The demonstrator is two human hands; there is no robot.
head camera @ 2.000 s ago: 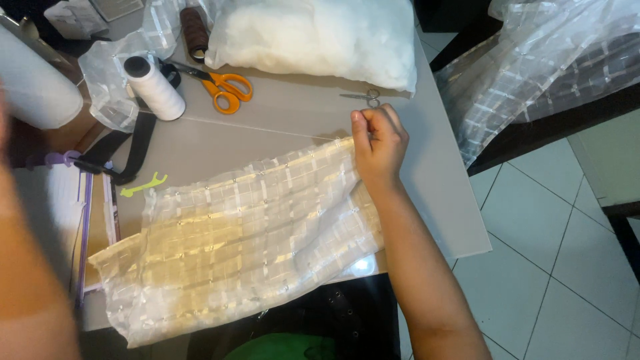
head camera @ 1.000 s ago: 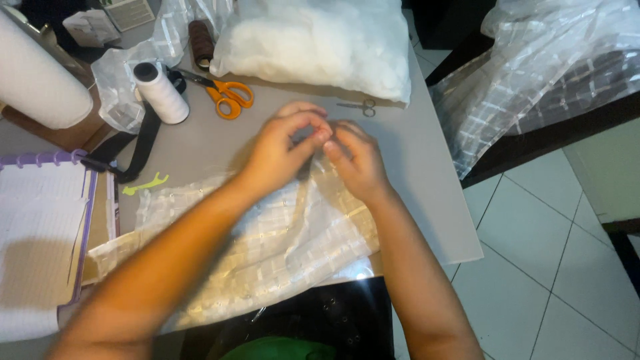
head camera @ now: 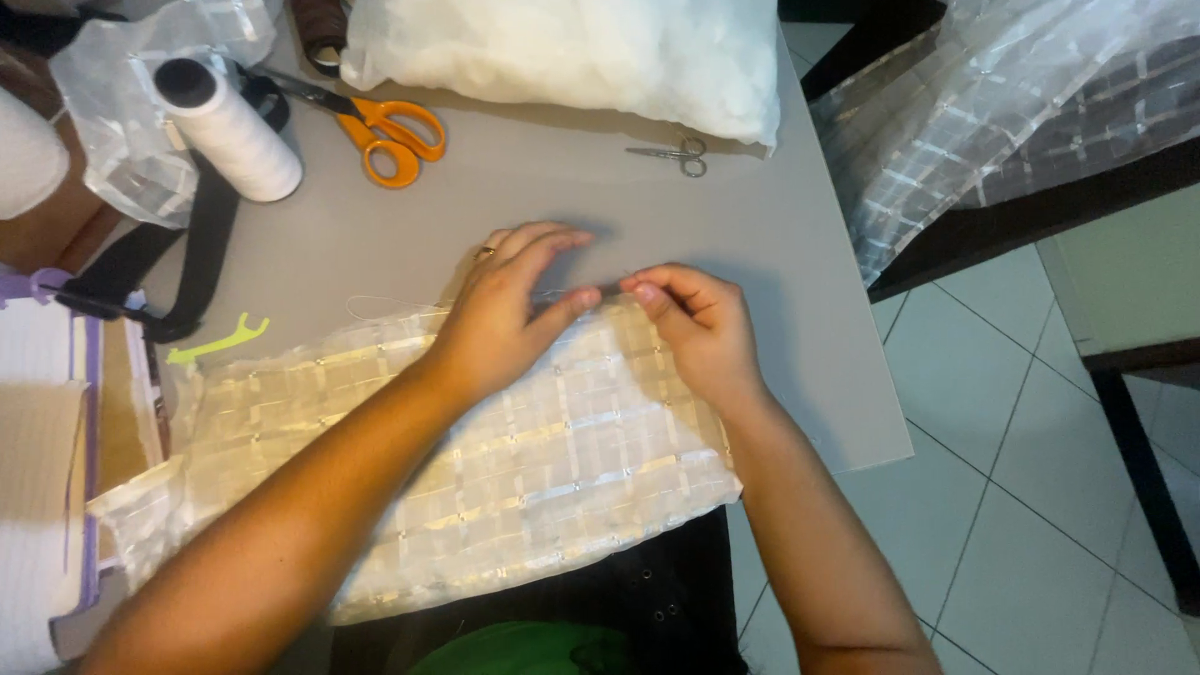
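Observation:
A sheer white checked fabric piece (head camera: 525, 450) lies across the table's near edge. Over its far edge is my left hand (head camera: 511, 305), thumb and fingers apart, with a ring on one finger. My right hand (head camera: 694, 319) pinches something thin, perhaps a needle, between thumb and forefinger at the fabric's far right corner. A fine thread (head camera: 375, 302) loops on the table left of my left hand. Farther back lie small metal scissors (head camera: 670, 155) and orange-handled scissors (head camera: 389, 141). A cone of white thread (head camera: 234, 136) lies beside the latter.
A white stuffed bag (head camera: 572, 66) lies at the back, near a brown thread spool (head camera: 322, 37). At left are a black strap (head camera: 202, 244), a yellow-green plastic piece (head camera: 220, 344) and a spiral notebook (head camera: 37, 450). More sheer fabric (head camera: 975, 141) hangs at right, beyond the table edge.
My left hand, at the far left two seconds ago, came to my right hand over the fabric's far edge. Since one second ago, the hands have moved apart and the fabric lies more spread out.

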